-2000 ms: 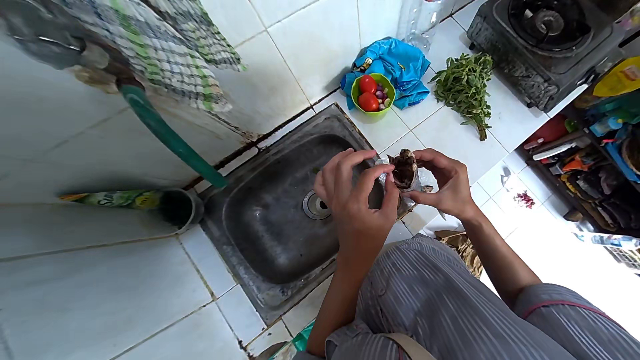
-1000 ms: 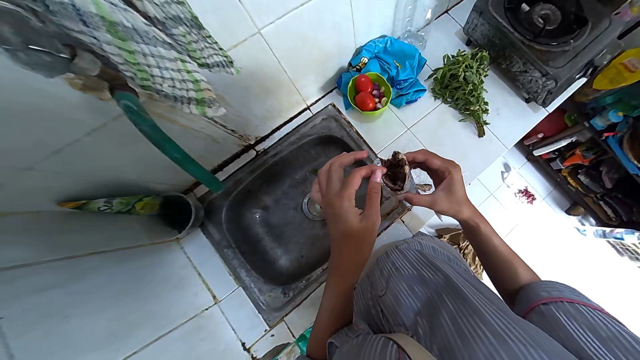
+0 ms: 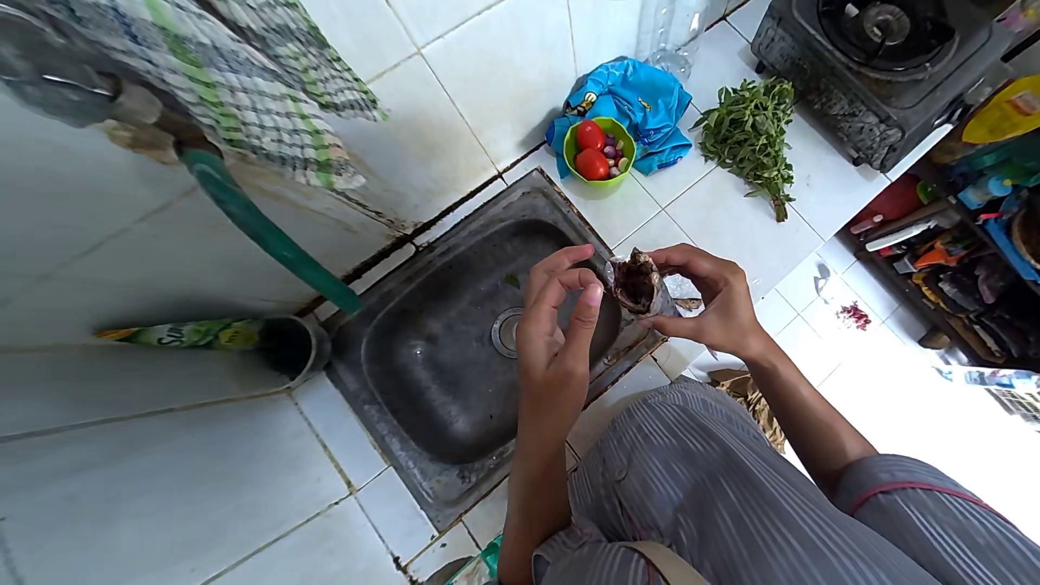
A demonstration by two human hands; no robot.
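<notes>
Between the fingers and thumb of my right hand is a small whitish packet, its dark brown, ragged mouth turned toward the camera. What is inside cannot be made out. My left hand is just left of the packet, fingers curled and apart, with nothing visible in it. Both hands are above the right side of a dark metal sink. Behind them, a green bowl holds red tomatoes and small shallots, beside a blue plastic bag.
A bunch of leafy greens lies on the tiled counter near a gas stove. A green hose hangs over the sink's left edge, below checkered towels. A cup-like holder with a printed packet is at left. A loaded shelf stands right.
My left fingers, close against the packet's mouth before, are now slightly apart from it. The packet's dark opening faces the camera more than two seconds ago. My right hand keeps its hold.
</notes>
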